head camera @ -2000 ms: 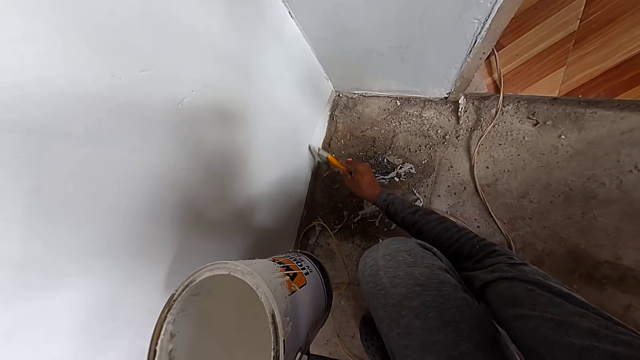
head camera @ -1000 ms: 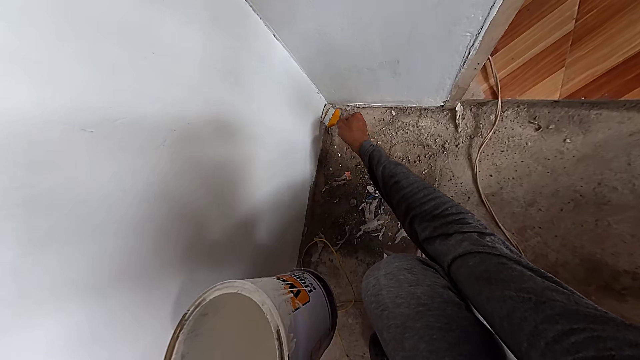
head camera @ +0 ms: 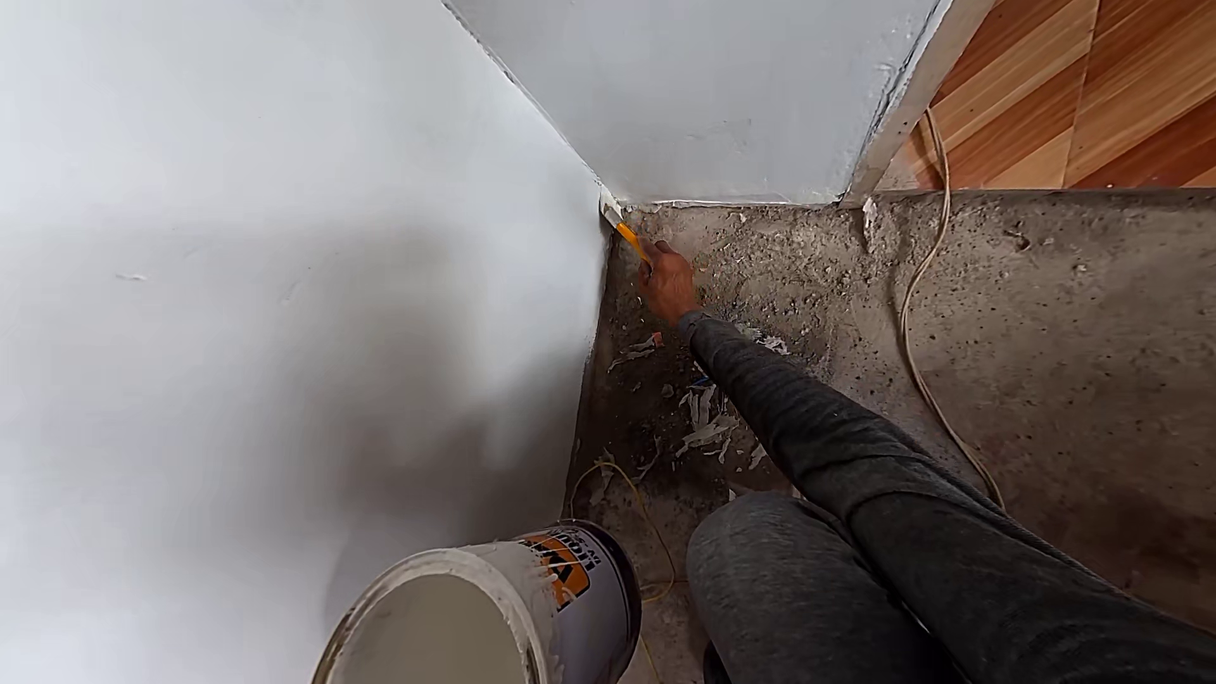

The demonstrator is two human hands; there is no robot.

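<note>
My right hand (head camera: 669,282) grips a paintbrush (head camera: 627,234) with a yellow-orange handle. The brush's pale bristles touch the bottom of the corner where the white wall (head camera: 456,190) on the left meets a second white wall (head camera: 741,104). The hand is just above the rough concrete floor. My left hand is out of view. Near the bottom edge stands a white bucket (head camera: 594,598) with an orange and dark printed label; pale paint fills what shows of its inside.
Paint scraps (head camera: 708,432) and grit lie on the concrete floor (head camera: 1092,380). A thin yellow wire (head camera: 665,541) loops beside the bucket. A beige cable (head camera: 907,323) runs over the floor to wood-patterned tiles (head camera: 1035,104) at the top right. My grey-clad knee (head camera: 769,570) is right of the bucket.
Two seconds ago the brush was on the left wall's lower edge, nearer me; my right hand then moved away from me to the corner. Since one second ago the brush handle has tilted differently.
</note>
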